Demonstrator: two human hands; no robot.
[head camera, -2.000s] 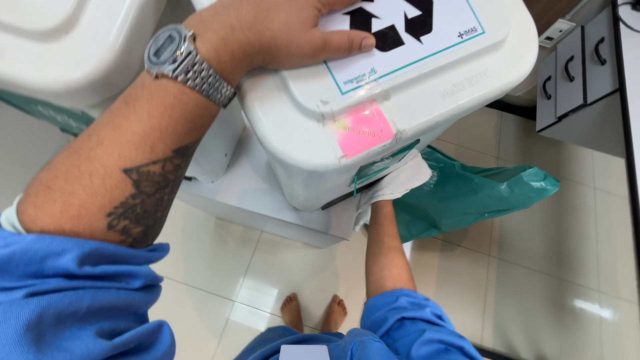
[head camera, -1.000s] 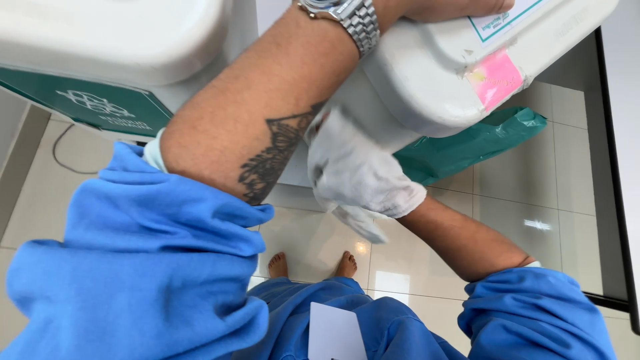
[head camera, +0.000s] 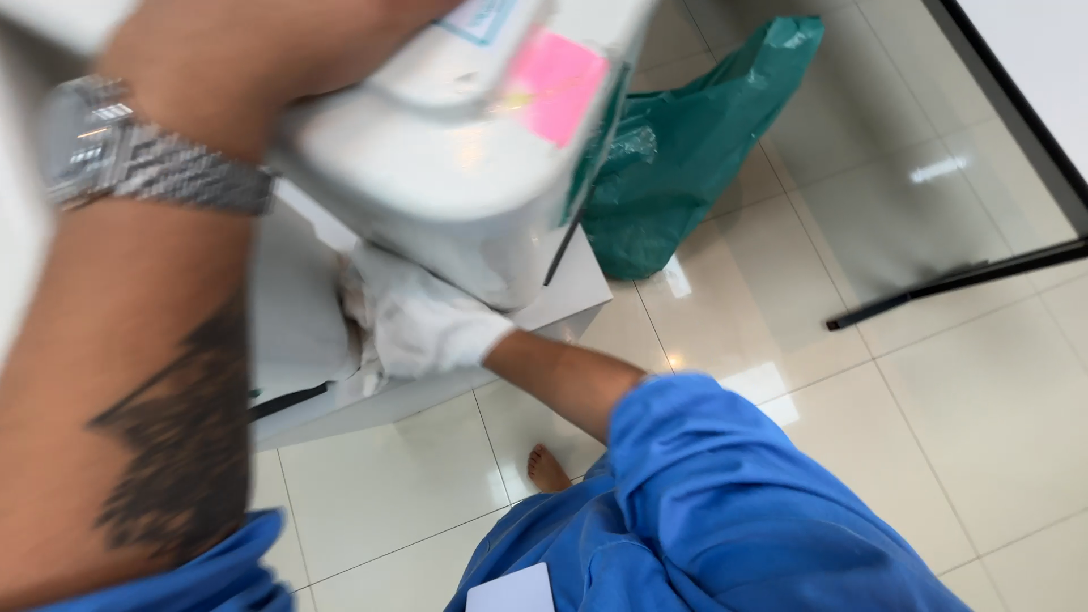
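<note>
A white lidded plastic bin (head camera: 425, 153) with a pink sticker (head camera: 557, 85) on its lid leans at the top centre, blurred. My left hand (head camera: 340, 42) rests on the lid's upper left side, a metal watch on its wrist; its fingertips are cut off by the frame. Below the bin, my right hand (head camera: 416, 314) is covered by a white cloth or glove and reaches in between this bin and a second white bin (head camera: 297, 297) at the left. Its fingers are hidden, so its grasp does not show.
Both bins stand on a white base (head camera: 578, 289). Behind the near bin a green plastic bag (head camera: 680, 161) lies on the tiled floor (head camera: 960, 382). A black metal table leg (head camera: 960, 276) reaches in from the right. A bare foot (head camera: 546, 467) shows below.
The right hand in its white covering has moved from beside the bin's right end to the gap between the bins. The left hand stays on the lid. The view has swung and come closer.
</note>
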